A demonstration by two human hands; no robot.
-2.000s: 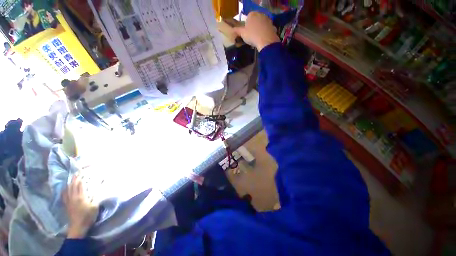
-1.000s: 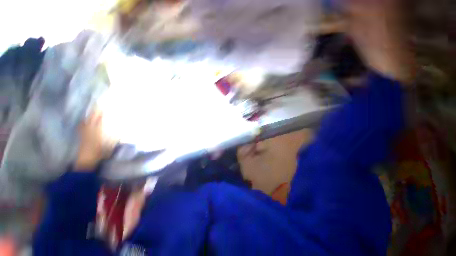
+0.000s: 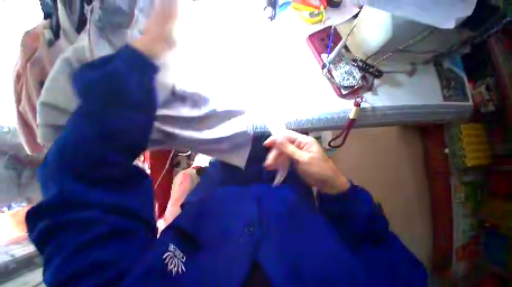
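The light grey garment piece lies at the left of the white table and hangs over its front edge. My left hand is at the top left by the heaped grey cloth; it is blurred and washed out by the light, so its grip cannot be told. My right hand is in front of the table edge, close to my body. Its fingers pinch a narrow pale strip that hangs down, right of the grey cloth's corner.
A dark red smartphone with a QR-code card lies on the table, its lanyard over the grey edge. A yellow coil is behind it. White sheets show at top right. Pink cloth hangs far left. Shelves stand right.
My right hand has come down from the upper right to in front of my body, with a pale strip in its fingers. My left hand has moved up over the cloth. The view has turned downward.
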